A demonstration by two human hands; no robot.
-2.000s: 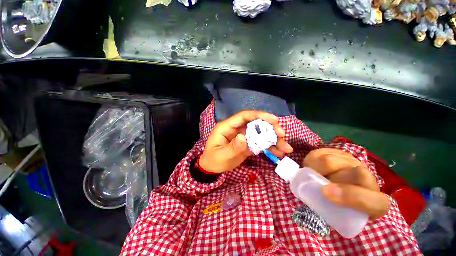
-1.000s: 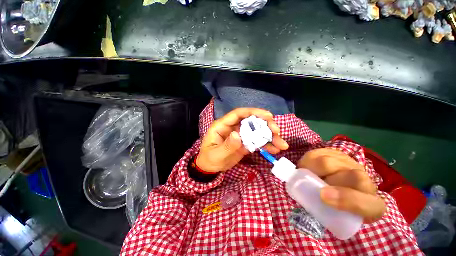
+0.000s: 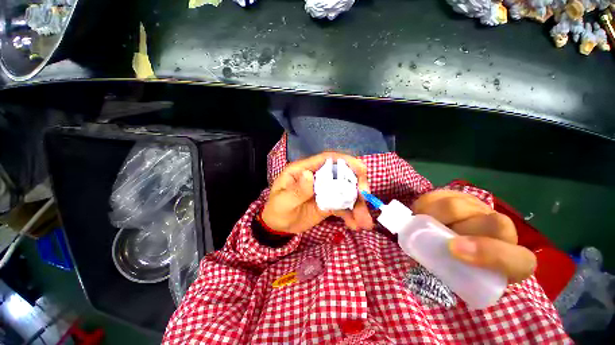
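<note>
My left hand [image 3: 293, 199] holds a white ruffled flower head [image 3: 335, 186] between thumb and fingers above my lap. A dark slot shows at its upper side. My right hand [image 3: 482, 236] holds a translucent white glue squeeze bottle [image 3: 448, 263], tilted with its blue nozzle [image 3: 371, 199] pointing up and left. The nozzle tip is close to the flower head's right side; whether it touches cannot be told. A black-and-white speckled roll [image 3: 431, 288] shows below the bottle, partly hidden by it.
The dark bench [image 3: 303, 60] runs across the top. On it are a metal bowl [image 3: 59, 48], yellow tape [image 3: 142, 62], a white ruffled piece [image 3: 328, 7] and tan-ended pieces [image 3: 573, 17]. A black crate [image 3: 202, 195] with clear plastic bags [image 3: 152, 182] stands left of my lap; a red stool [image 3: 549, 263] is right.
The flower head has moved slightly left and turned, so its slot now shows at the upper edge. The bottle has moved a little right, and its nozzle is now beside the piece rather than below it.
</note>
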